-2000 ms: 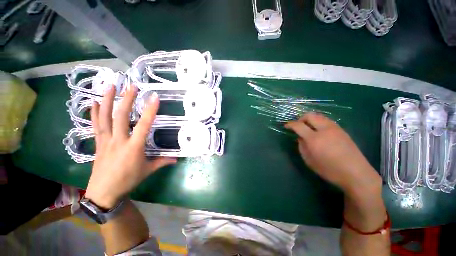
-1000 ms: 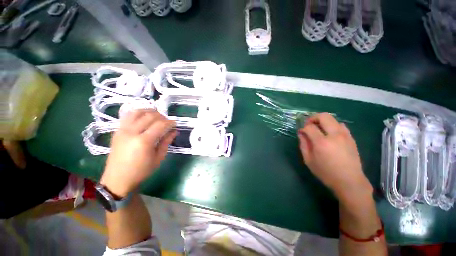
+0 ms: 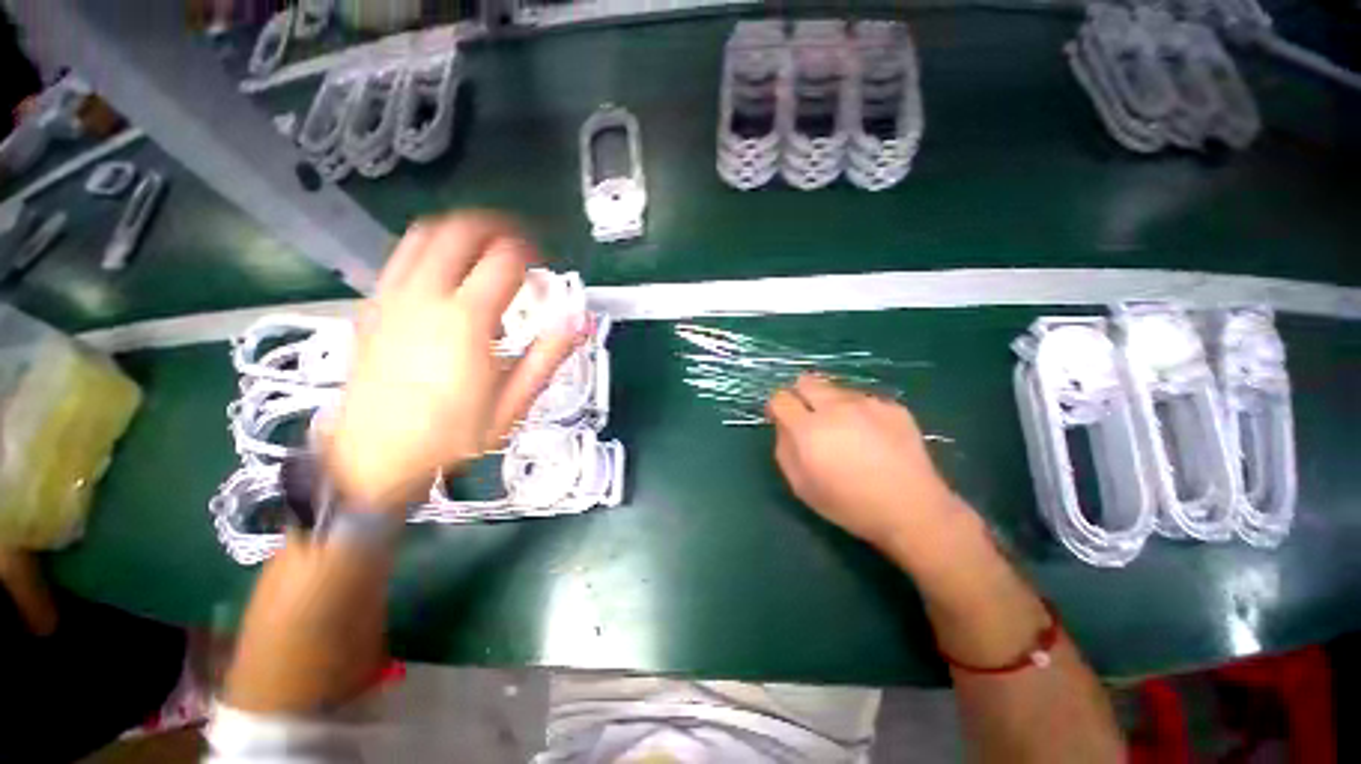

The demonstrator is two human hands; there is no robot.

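White oval frames [image 3: 560, 475] lie in stacked layers in two columns at left, round discs toward the right. My left hand [image 3: 440, 358] is over the upper part of these stacks, blurred, fingers bent, covering some frames; whether it grips one cannot be told. My right hand [image 3: 843, 448] is at the right end of the loose pile of thin silvery strips [image 3: 724, 373], fingertips close together and pointing down at them; whether a strip is pinched is not clear.
Three stacks of frames [image 3: 1082, 448] stand at right. Beyond the pale strip [image 3: 836, 294] are a single frame [image 3: 615, 206] and more stacks [image 3: 818, 105]. A grey post [image 3: 224, 149] crosses upper left. A plastic bag with yellow contents [image 3: 67, 440] and part of another person's hand are far left.
The view has tilted up, showing more of the far surface. My left hand has moved from the middle of the left stacks to their upper part. My right hand stays at the strips.
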